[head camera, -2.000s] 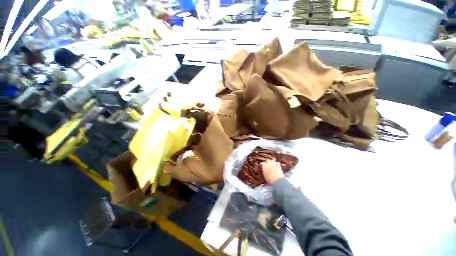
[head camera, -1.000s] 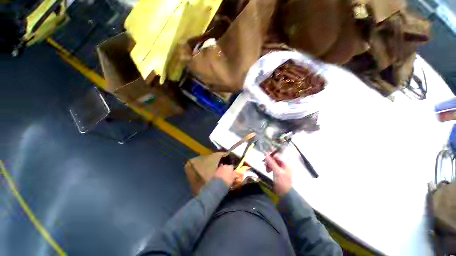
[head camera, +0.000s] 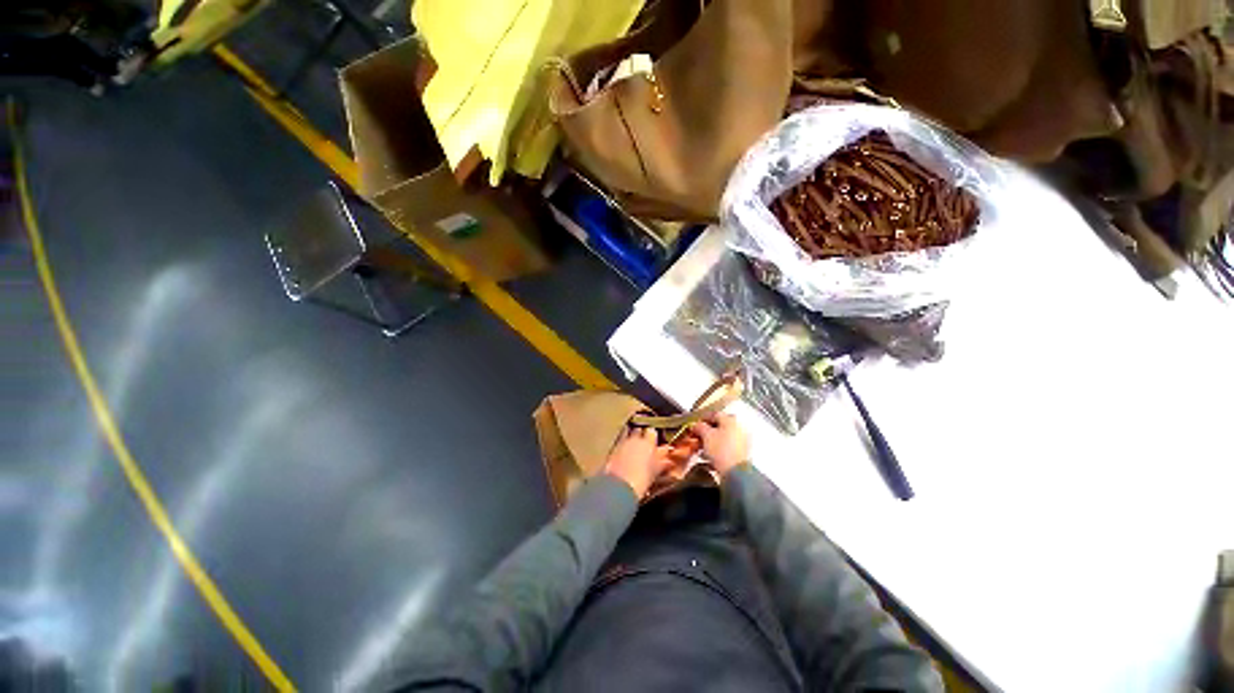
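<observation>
A brown handbag (head camera: 582, 431) lies on my lap at the table's corner, its thin strap loop (head camera: 704, 406) standing up from the opening. My left hand (head camera: 636, 460) is at the bag's opening and holds its edge. My right hand (head camera: 724, 440) is at the opening's right side, close to the left; its fingers are bent at the strap's base, and whether a small piece is in them is too small to tell. A clear plastic bag (head camera: 758, 176) full of red-brown strips (head camera: 880, 203) stands on the table.
A hammer-like tool (head camera: 877, 433) with a black handle lies on the white table (head camera: 1001, 501) by a flat grey plastic bag (head camera: 751, 339). Brown handbags (head camera: 974, 68) are piled behind. A cardboard box (head camera: 474, 224), yellow sheet (head camera: 514, 68) and stool (head camera: 318, 244) are at left.
My right hand went from the strip bag to the table edge, then left to the handbag's opening, beside my left hand. The view has tilted down to my lap.
</observation>
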